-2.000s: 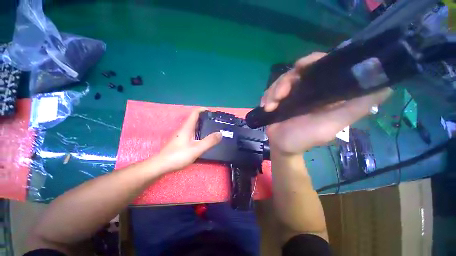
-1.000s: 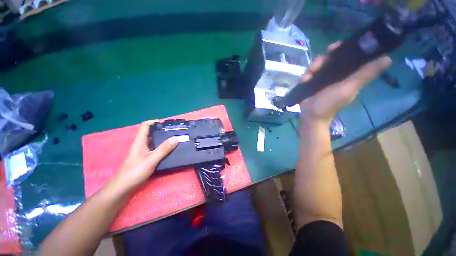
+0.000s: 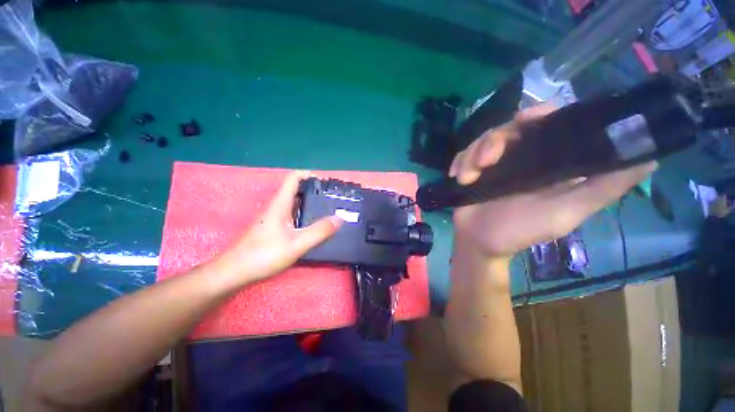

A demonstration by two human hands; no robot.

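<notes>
The black device body (image 3: 355,233) with a small white label lies on the red foam mat (image 3: 218,282). Its short round barrel (image 3: 420,239) points right, and its film-wrapped handle (image 3: 375,304) sticks out towards me. My left hand (image 3: 278,233) grips the left end of the body, thumb on top beside the label. My right hand (image 3: 516,193) holds the thick black electric screwdriver (image 3: 564,145), tilted with its tip at the body's upper right corner. Whether the bit touches a screw is too small to tell.
Small black parts (image 3: 189,129) and a plastic bag with dark contents (image 3: 89,96) lie left of the mat. Clear film (image 3: 60,181) lies by a second red mat (image 3: 8,249). Black shells (image 3: 433,129) lie beyond the right hand; the feeder is mostly hidden behind it.
Since one second ago, the screwdriver has moved from the feeder to the device's upper right corner. The camera view has also shifted. My left hand keeps its hold on the body.
</notes>
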